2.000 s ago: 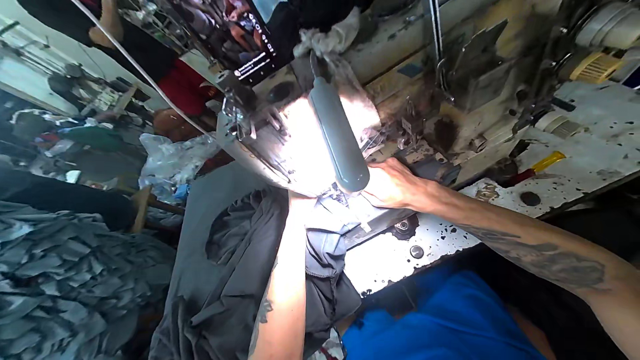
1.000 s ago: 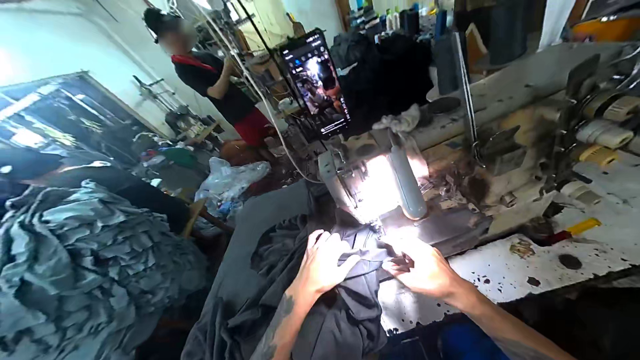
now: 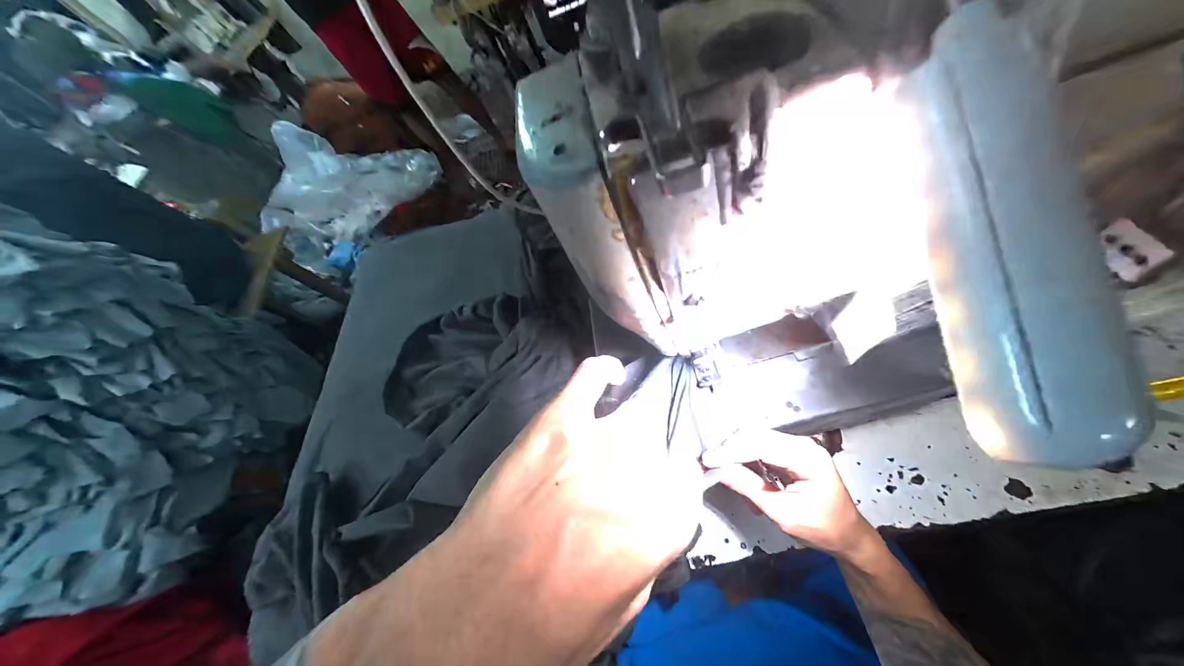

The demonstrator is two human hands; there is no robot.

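Note:
A sewing machine head (image 3: 592, 213) stands at upper centre, a bright lamp glaring beside it. Dark grey fabric (image 3: 462, 370) lies left of the needle area and runs up to it. Close under the presser foot (image 3: 705, 366), my left hand (image 3: 592, 472) lies over the fabric, thumb raised; glare hides what its fingers hold. My right hand (image 3: 786, 481) is just right of it, thumb and forefinger pinching the fabric's edge in front of the foot. A grey-blue elongated housing (image 3: 1036, 250) hangs at the right.
A big pile of grey-blue cut fabric pieces (image 3: 120, 398) is at the left. Clear plastic bags (image 3: 342, 185) lie behind. The worn white tabletop (image 3: 916, 462) reaches right, where a yellow-handled object (image 3: 1167, 388) rests. Red cloth (image 3: 139, 629) is at bottom left.
The view has moved much closer to the machine. One second ago both hands held the fabric in front of the needle area; my left hand now reaches across, nearly touching my right.

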